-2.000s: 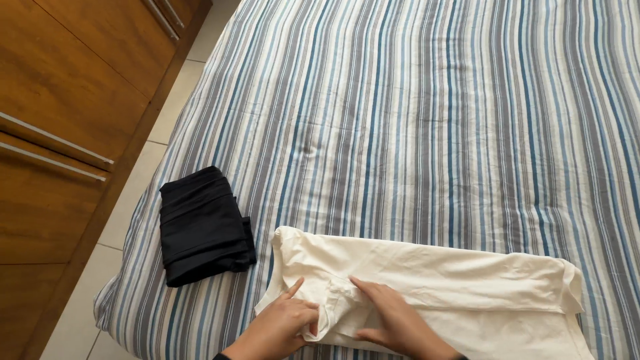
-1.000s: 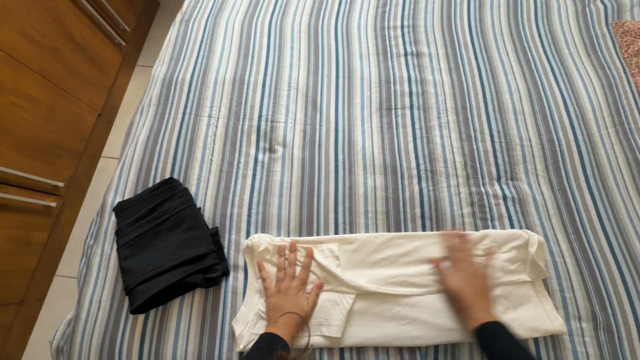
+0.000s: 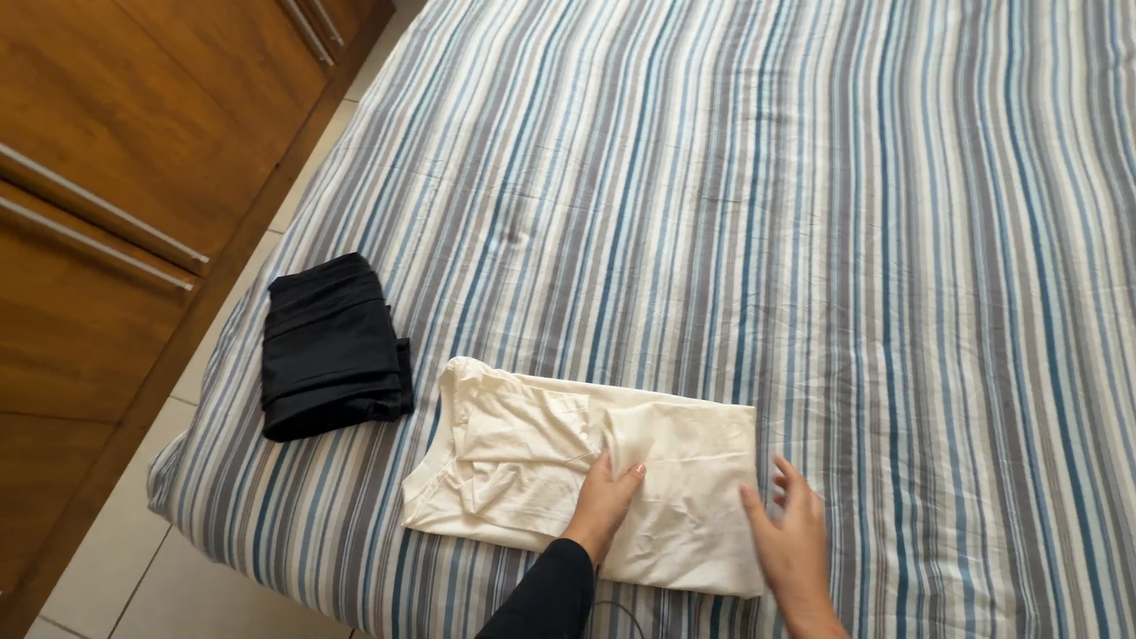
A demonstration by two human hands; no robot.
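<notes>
A cream-coloured garment (image 3: 683,506), which looks like a shirt, lies folded near the bed's front edge. Its right part is doubled over to the left, and a neckline shows at its left end. My left hand (image 3: 608,501) is at the edge of the doubled part, its thumb on top and some fingertips hidden by cloth; whether it grips the fabric is unclear. At the garment's right fold is my right hand (image 3: 790,524), fingers apart, beside the cloth. A folded black garment (image 3: 328,355) lies to the left on the bedspread.
A striped bedspread (image 3: 674,222) in blue, grey and white covers the bed. Wooden cabinet fronts (image 3: 133,115) with long metal handles stand at the left, and pale floor tiles (image 3: 133,532) run between them and the bed. A thin dark cord (image 3: 621,606) shows near my left sleeve.
The cream garment's right part has been folded over to the left, so it is now shorter. My left hand has moved from the neckline end to the middle of the garment.
</notes>
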